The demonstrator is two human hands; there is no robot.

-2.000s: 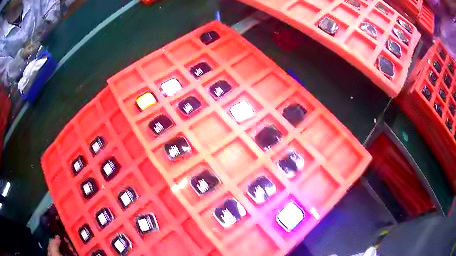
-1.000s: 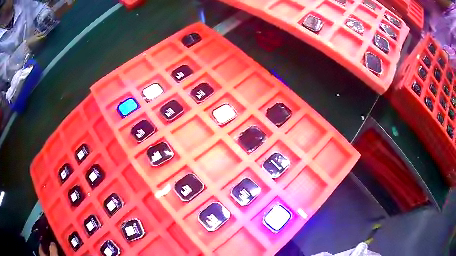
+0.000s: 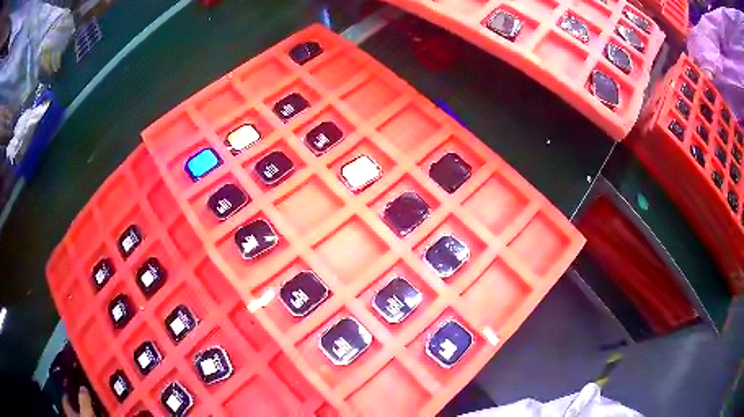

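Observation:
A large red-orange tray [image 3: 347, 244] of square pockets lies in front, overlapping a second red-orange tray [image 3: 69, 244] at its left. Both hold square watch units. Most are dark with small white marks; one is lit blue [image 3: 203, 164], one pale yellow [image 3: 242, 138] and one white [image 3: 360, 172]. A dark bluish unit [image 3: 449, 343] sits in the near right part. My left hand [image 3: 79, 402] shows only as a few fingers at the bottom left, beside a dark shape at the tray edge; the picture's edge cuts it off. My right hand is out of the picture.
Another partly filled tray [image 3: 545, 49] is tilted at the back right. Filled trays [image 3: 665, 155] are stacked at the far right. A blue bin [image 3: 37, 155] with white cloth is at the far left. A white smock part [image 3: 563, 405] shows at the bottom. A person's sleeve [image 3: 722, 45] shows top right.
The near right unit has gone from bright white to dark. One unit has turned from yellow to blue, another from white to pale yellow. The view has shifted slightly.

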